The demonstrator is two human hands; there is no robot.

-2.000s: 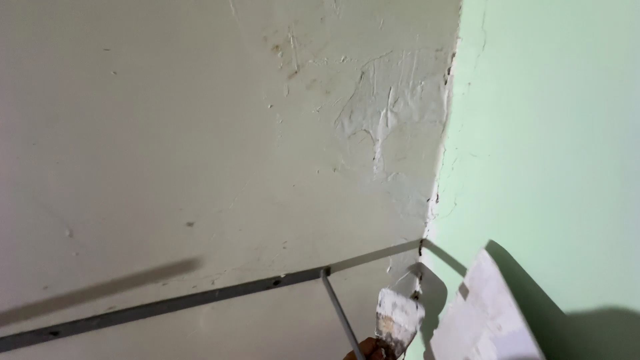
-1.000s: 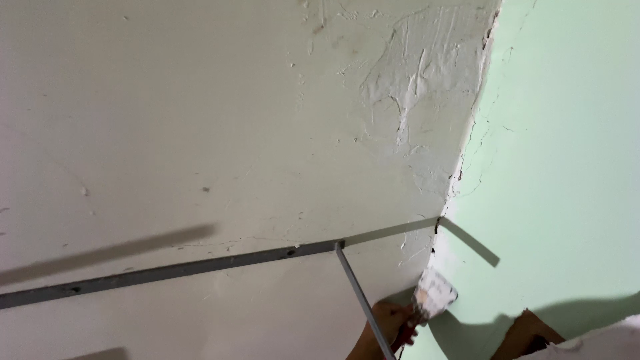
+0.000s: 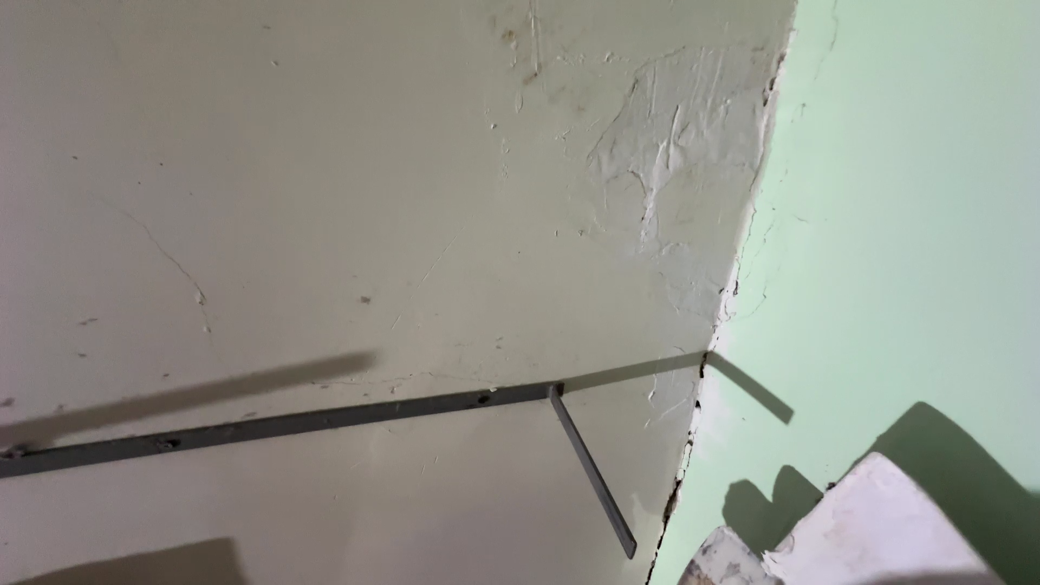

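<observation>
Neither of my hands shows in the head view. At the lower right, the blade of a putty knife point(image 3: 721, 561), smeared with white filler, pokes up from the bottom edge; its handle is out of frame. Just right of it and very close to it is a broad pale board or sheet point(image 3: 881, 528) with whitish filler on it, cut off by the bottom edge. Behind both rises the green wall point(image 3: 910, 203). A cracked corner seam point(image 3: 735, 280) with chipped white edges runs down between the green wall and the beige wall point(image 3: 284, 203).
A dark metal bracket bar point(image 3: 349, 418) is fixed along the beige wall, and a thin metal arm point(image 3: 593, 471) juts from its right end. Peeling, rough patching point(image 3: 682, 138) covers the beige wall near the seam. Shadows fall on both walls.
The putty knife has left the corner seam and is now beside the pale board at the lower right. The hand that held it a second ago is out of view.
</observation>
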